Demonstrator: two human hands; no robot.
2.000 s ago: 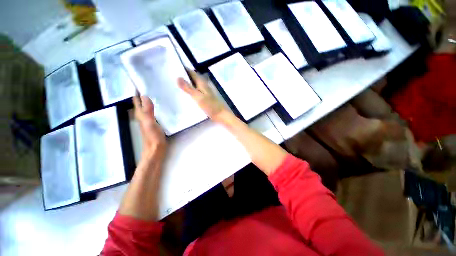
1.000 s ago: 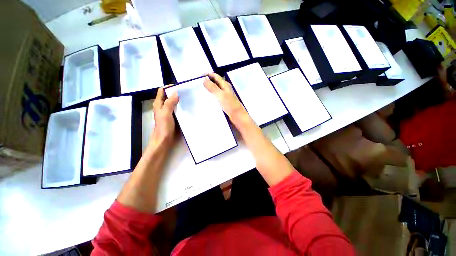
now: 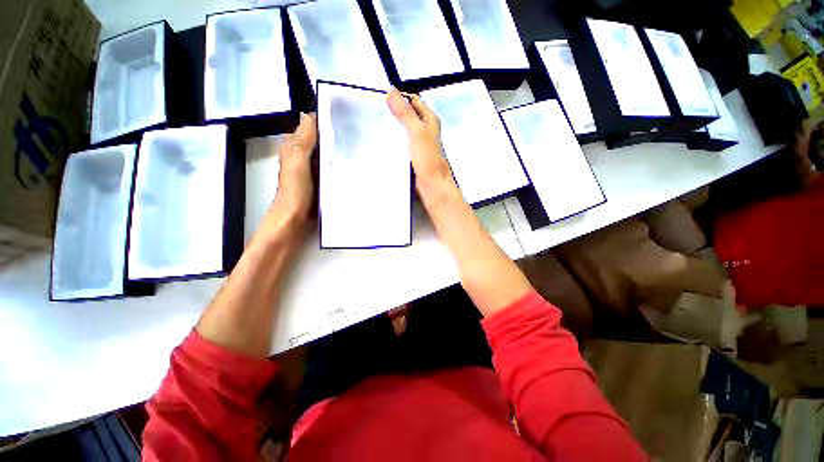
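A box with a white inner tray [image 3: 365, 176] and a thin dark rim is between my two hands in front of me, over the white table. My left hand [image 3: 298, 171] holds its left side, with the fingers partly hidden behind the box. My right hand [image 3: 420, 135] holds its upper right edge, with the thumb side near the top right corner. The inside of the tray shows faint grey hollows near the top and looks bright white lower down. I cannot tell whether the box touches the table.
Several filled boxes [image 3: 179, 203] stand left of my hands, more [image 3: 244, 63] in a back row and more [image 3: 556, 161] to the right. A brown carton [image 3: 41, 117] is at the left end of the white table [image 3: 379, 284]. Brown cardboard [image 3: 646, 383] and something red [image 3: 772, 244] lie beyond the table's edge.
The held box has turned from slanting to nearly upright in view, with both hands still on it. The view has shifted, so the rows of boxes sit higher in the picture.
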